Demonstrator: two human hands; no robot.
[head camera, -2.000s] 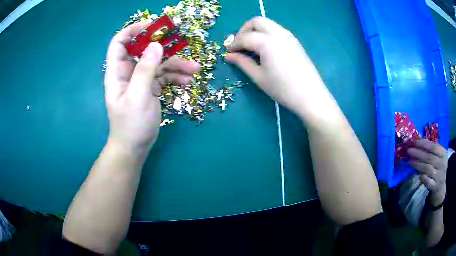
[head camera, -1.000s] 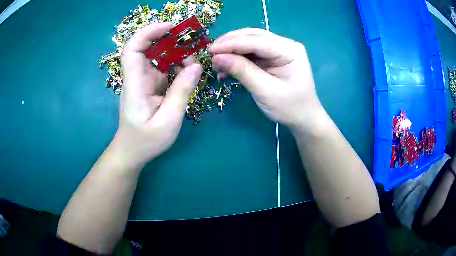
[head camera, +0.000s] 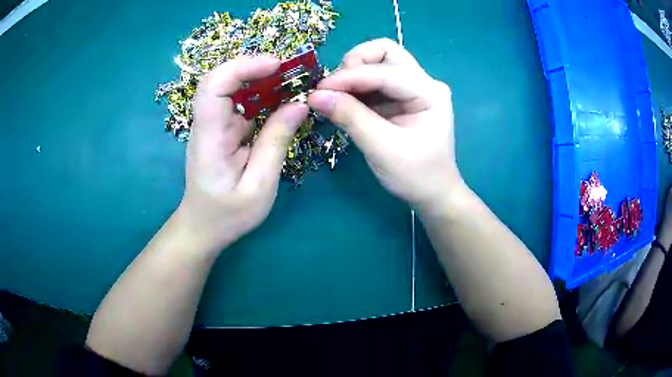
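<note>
My left hand (head camera: 234, 158) holds a flat red base plate (head camera: 267, 91) between fingers and thumb, tilted, above the pile. Small gold and silver-coloured fittings show on the plate's right part. My right hand (head camera: 398, 118) has thumb and forefinger pinched together at the plate's right edge. A small gold-coloured contact (head camera: 299, 97) shows between the two thumbs, at the right fingertips; the fingers partly hide it. The loose parts pile (head camera: 221, 43), gold, silver and dark, lies on the green table beyond and under the hands.
A blue plastic tray (head camera: 600, 103) stands on the right, with red pieces (head camera: 606, 224) at its near end. A thin white line (head camera: 413, 258) crosses the green table (head camera: 96, 169). Another person's forearm (head camera: 642, 287) is at the right edge.
My right hand has come left from the pile's edge to the red plate. My left hand and the plate have moved right. The other person's hand has left the tray.
</note>
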